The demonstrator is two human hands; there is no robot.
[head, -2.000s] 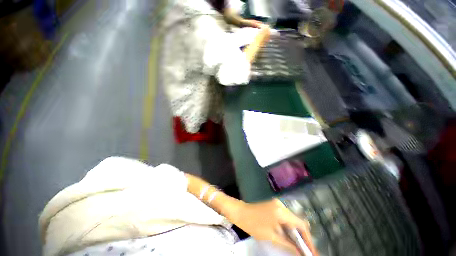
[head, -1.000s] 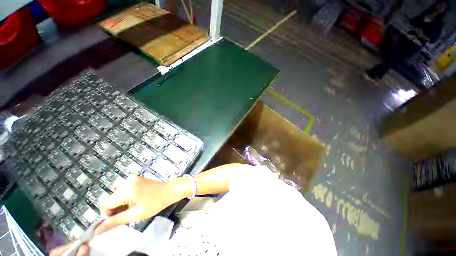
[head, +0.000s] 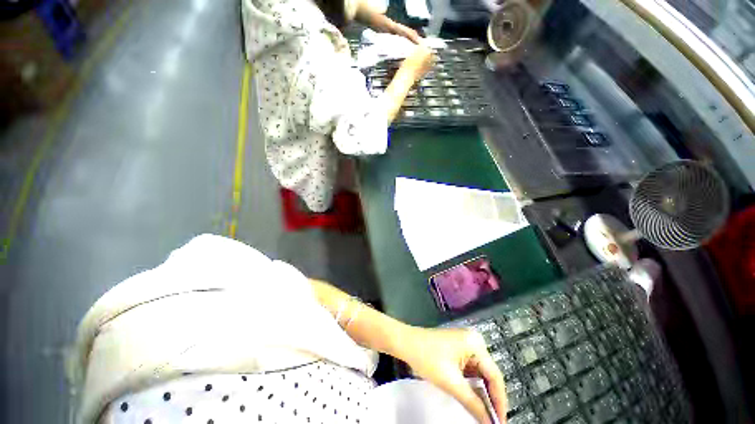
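Observation:
My left hand (head: 443, 360) reaches in from the left, over the near left edge of the tray. Its thumb and fingers pinch a thin pale strip (head: 485, 399), seen nearly edge-on at the bottom of the picture. A pale sheet (head: 418, 403) hangs below the hand, cut off by the bottom edge; whether it joins the strip is hidden. The blister tray (head: 592, 381) lies at the lower right, with rows of small green-and-silver circuit boards (head: 565, 328) in its pockets. My right hand is out of the picture.
Fanned white sheets (head: 451, 222) and a smartphone (head: 465, 284) with a pink screen lie on the green bench beyond the tray. A fan (head: 679, 204) stands right. Another person (head: 310, 91) works at a second tray (head: 451, 83). A red bin (head: 319, 211) is below.
The view has swung from the tray's right side back to its left side. My right hand has left the picture. My left hand, at the bottom edge one second ago, now shows fully with the strip.

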